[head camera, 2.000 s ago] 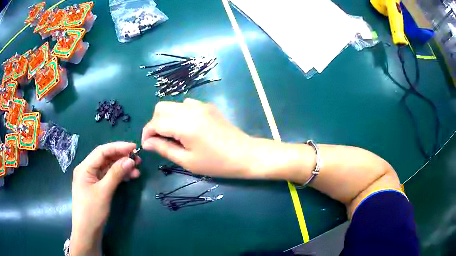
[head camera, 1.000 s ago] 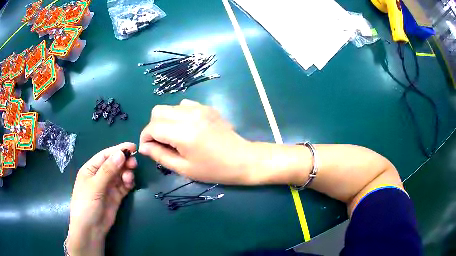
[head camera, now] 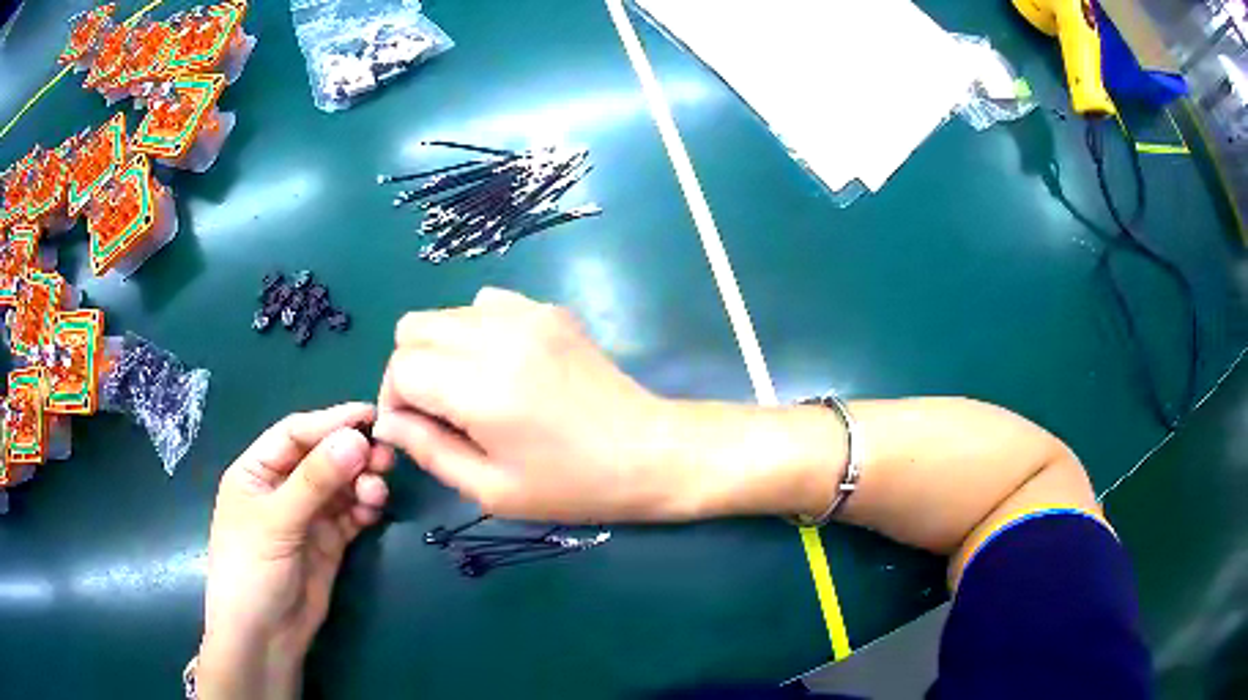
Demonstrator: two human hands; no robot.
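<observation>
My left hand [head camera: 304, 506] pinches a tiny dark piece [head camera: 367, 429], mostly hidden, between thumb and index finger. It looks like a connector housing. My right hand [head camera: 500, 404] has its fingertips closed against the left fingertips at that piece; what it pinches is hidden by the fingers. Loose black wire leads [head camera: 496, 200] with silvery tips lie in a pile above my right hand. A cluster of black connector housings [head camera: 299, 304] lies to the upper left of the hands. Joined lead assemblies [head camera: 513, 547] lie below my right hand, partly covered by it.
Orange circuit boards [head camera: 130, 216] group at the left, beside a clear bag of black parts [head camera: 159, 394]. A bag of white parts [head camera: 363, 55] lies at the top. White sheets [head camera: 821, 82], a crumpled clear bag [head camera: 996, 85] and a yellow tool [head camera: 1081, 58] with black cord are at upper right.
My left hand drew back slightly left, then returned to meet my right fingertips. My right hand has shifted slightly down and left, covering more of the finished assemblies. The dark piece is now more hidden.
</observation>
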